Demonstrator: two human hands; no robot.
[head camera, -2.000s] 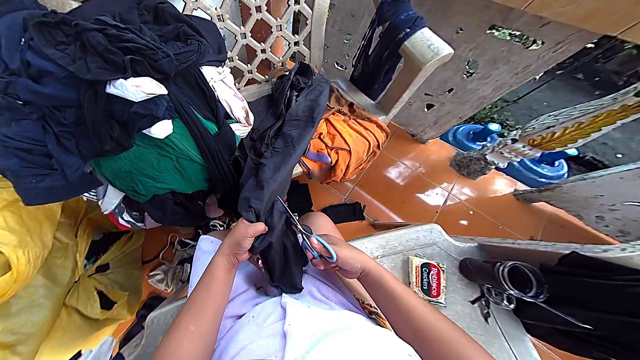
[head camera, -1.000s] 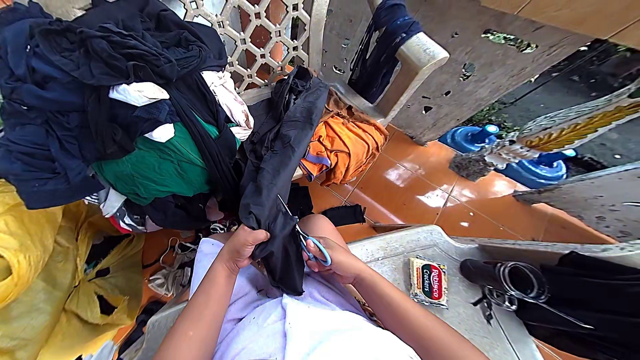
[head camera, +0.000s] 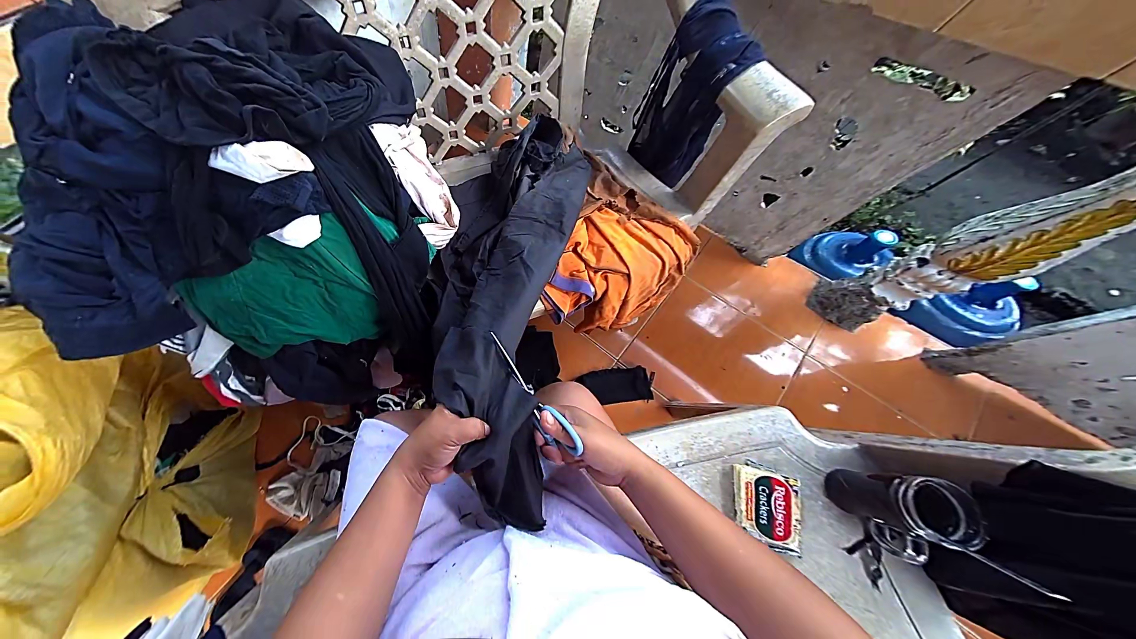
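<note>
Black cloth (head camera: 515, 257) runs from the chair seat down over my lap. My left hand (head camera: 442, 444) pinches its near part between thumb and fingers. In my right hand (head camera: 581, 437) is a pair of scissors (head camera: 568, 429) with light blue handles. One blade lies on top of the cloth, pointing up and left; the other blade is hidden, seemingly under the fabric. A white cloth (head camera: 568, 577) covers my lap beneath both hands.
A lattice-backed plastic chair (head camera: 577, 53) holds a heap of dark clothes (head camera: 222, 98), green cloth (head camera: 293, 293) and orange cloth (head camera: 630, 266). Yellow sacking (head camera: 133, 497) lies at left. A cracker packet (head camera: 768, 508) and a coiled belt (head camera: 941, 515) rest on a grey plastic seat at right. Blue water jugs (head camera: 843, 253) stand beyond.
</note>
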